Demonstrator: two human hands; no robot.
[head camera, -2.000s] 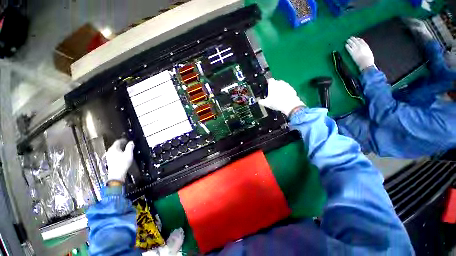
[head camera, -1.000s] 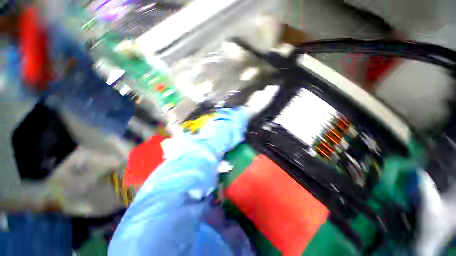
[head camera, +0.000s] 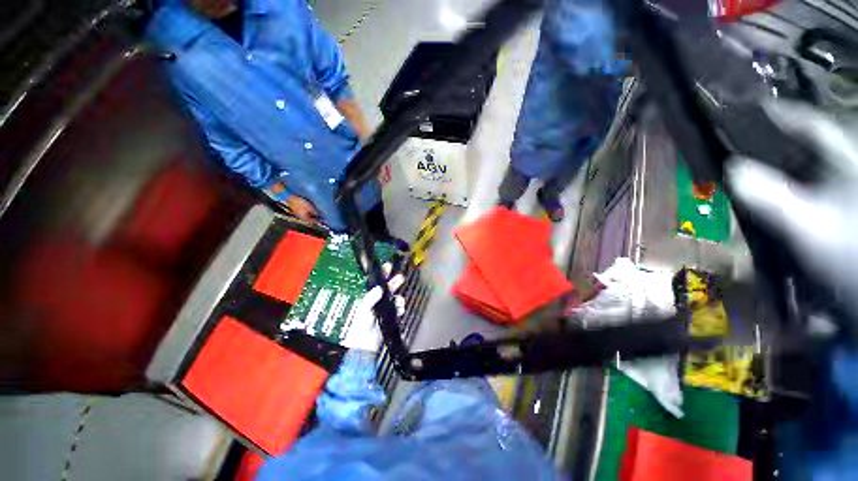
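Observation:
A large open black frame is held up in front of me, with the floor showing through it. My left hand, white-gloved, is closed around its left bar. My right hand, white-gloved and blurred, is at its right side and appears to grip it. Behind my left hand, a green circuit board with white rows lies on a dark-topped cart. My left hand overlaps the board's right edge; whether they touch is unclear. Red sheets lie on the cart beside the board.
A blue-coated person stands behind the cart; another stands farther off. Between them is a white AGV with a black tote. Red sheets are piled beside the bench. At right are a white cloth and yellow pieces.
The view has swung from the board in its black carrier to the cart, aisle and bench end. A black frame is now held up between my hands; the carrier is out of view.

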